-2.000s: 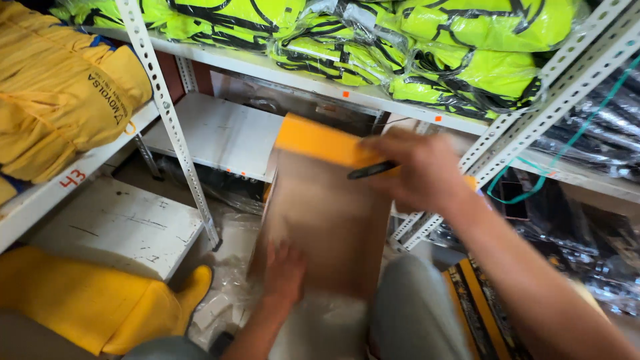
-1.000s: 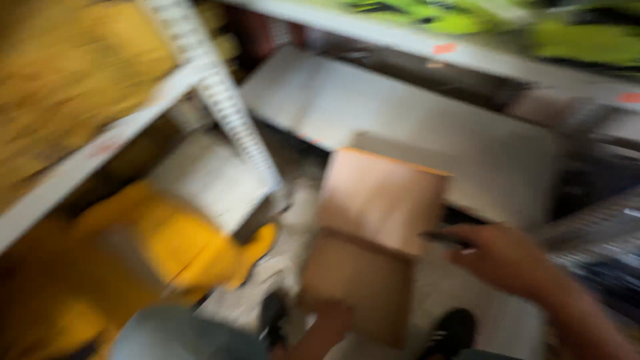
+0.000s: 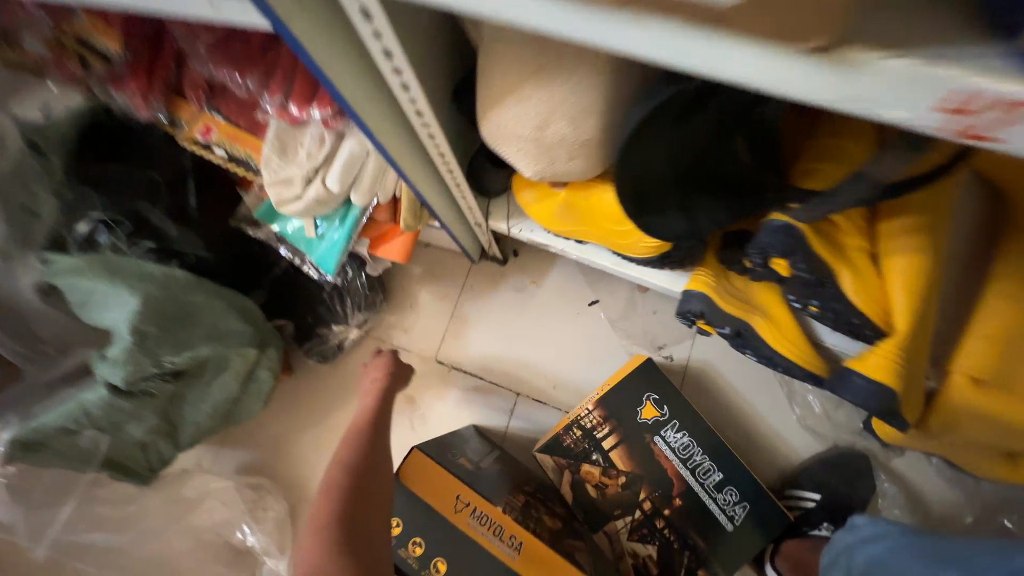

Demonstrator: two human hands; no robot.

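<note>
My left hand (image 3: 388,368), at the end of a bare forearm rising from the bottom edge, is over the tiled floor. It is small and blurred, its fingers seem bent, and no object shows in it. Just beyond it lies dark clear-wrapped plastic packaging (image 3: 340,308). To the right of the forearm are two printed Moyolsa cardboard boxes: one with an orange side (image 3: 496,520), the other with a dark printed face (image 3: 680,472), tilted against its neighbour. My right hand is out of view.
Green fabric or sacking (image 3: 160,360) and clear plastic film (image 3: 192,520) lie at left. Gloves (image 3: 304,164) and packets are piled by a perforated shelf upright (image 3: 424,120). Yellow rubber boots (image 3: 760,320) stand and lie at right. A dark shoe (image 3: 828,484) is beside the boxes.
The view has swung far to the left. The open cardboard box that both hands were at earlier is not recognisable now. My right hand, which held a dark object, has left the view.
</note>
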